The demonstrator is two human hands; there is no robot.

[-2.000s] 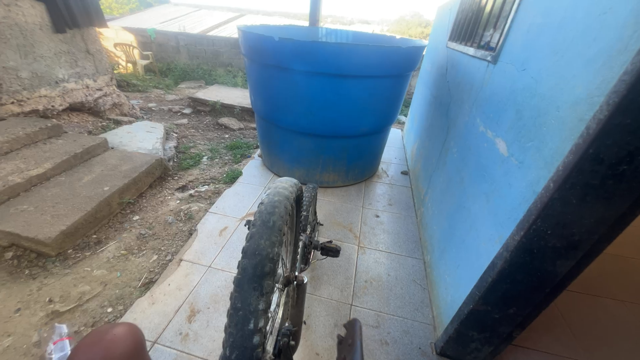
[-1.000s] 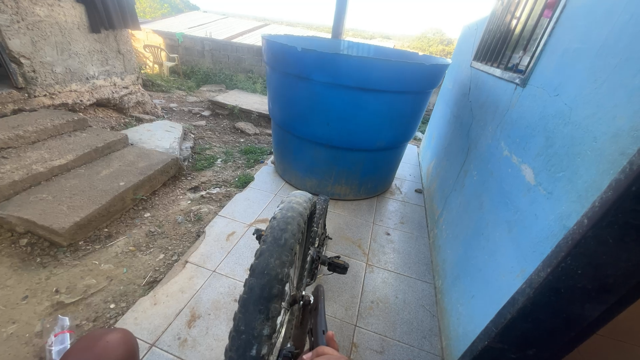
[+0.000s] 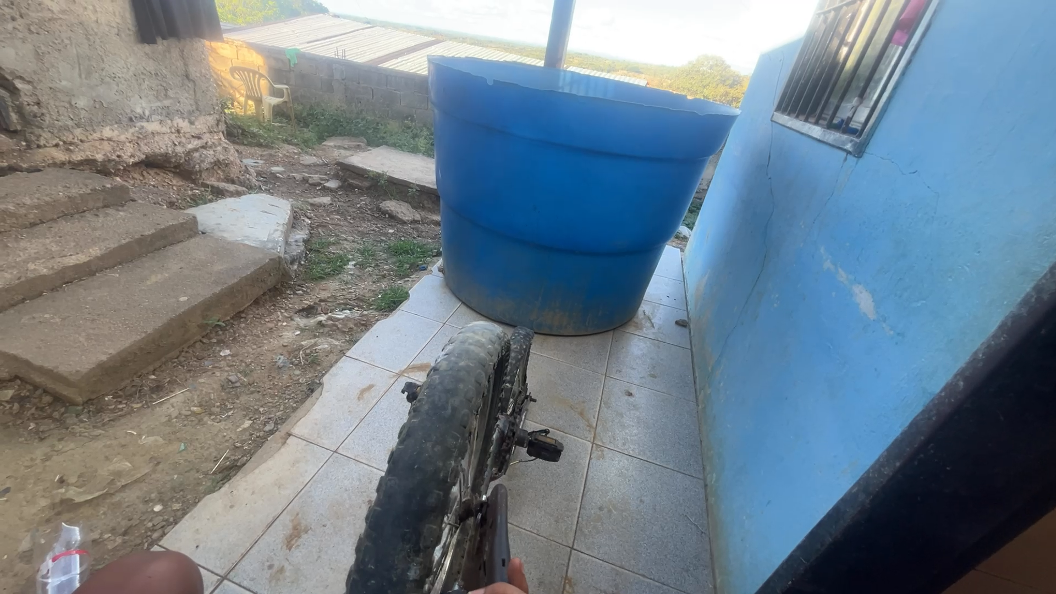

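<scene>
A bicycle wheel with a worn knobby tyre [image 3: 433, 462] stands on edge at the bottom centre of the head view. Beside it on the right are a smaller toothed ring or second tyre edge, partly hidden, and a black pedal [image 3: 544, 445]. A dark brown bar [image 3: 497, 536] of the bicycle runs along the wheel's right side. My right hand [image 3: 505, 580] has its fingertips curled at the bar's lower end; the rest of it is cut off by the bottom edge. My left hand is out of view.
A large blue plastic tank [image 3: 569, 206] stands on the tiled walkway [image 3: 635, 495] ahead. A light blue wall [image 3: 825, 330] with a barred window [image 3: 854, 70] borders the right. Concrete steps [image 3: 140, 305] and rough ground lie left. A clear plastic item [image 3: 64, 565] is by a knee [image 3: 140, 575].
Two seconds ago no hand showed at the bar; my right hand has since come in at its lower end. The bar now lies closer against the wheel.
</scene>
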